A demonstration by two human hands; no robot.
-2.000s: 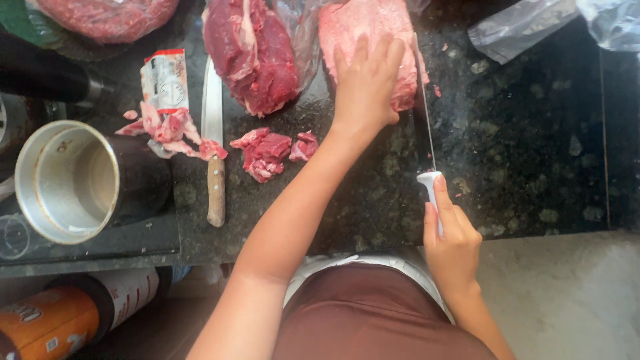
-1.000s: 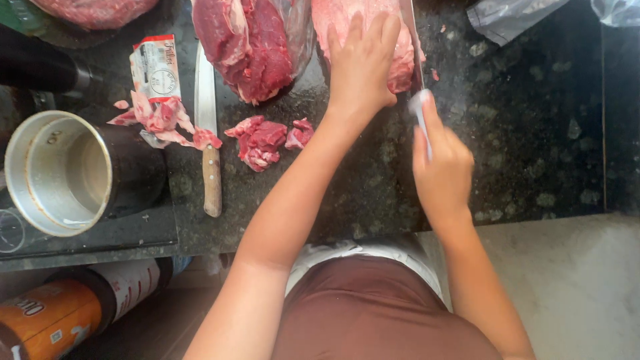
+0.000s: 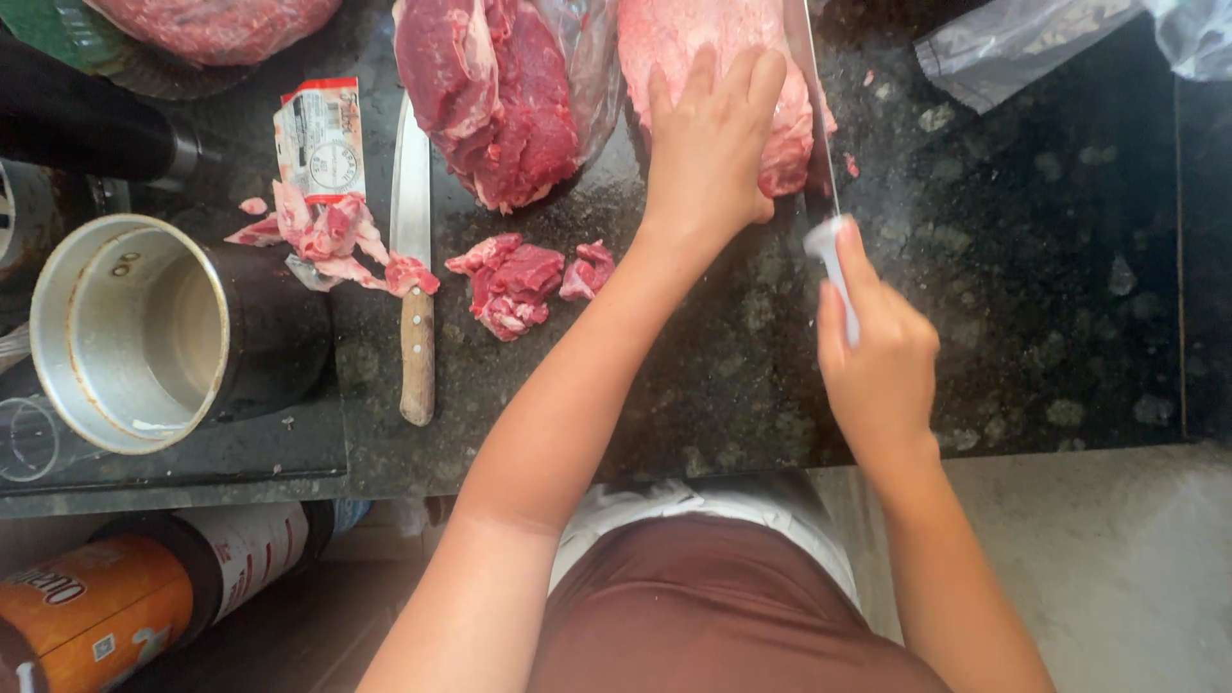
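My left hand [image 3: 714, 144] lies with fingers spread on top of a large pale pink slab of raw meat [image 3: 707, 34] at the top middle. My right hand [image 3: 881, 337] grips the white handle of a kitchen knife [image 3: 821, 125], whose blade stands along the slab's right side. A darker red raw meat piece [image 3: 510, 106] rests beside a clear plastic bag [image 3: 587, 58], left of the slab. Small red meat pieces [image 3: 515, 279] lie below it. Farther left is a second knife with a wooden handle [image 3: 417, 356], a fatty trimming touching it.
Fatty trimmings [image 3: 332, 236] and a printed label [image 3: 318, 140] lie on the dark stone countertop [image 3: 1039, 289]. A metal pot [image 3: 130, 332] and a clear glass [image 3: 27, 438] stand at the left. More meat [image 3: 231, 24] is at the top left, plastic packaging [image 3: 1020, 48] at the top right.
My right hand and its knife have moved up along the slab, then back down a little. My left hand stays on the meat.
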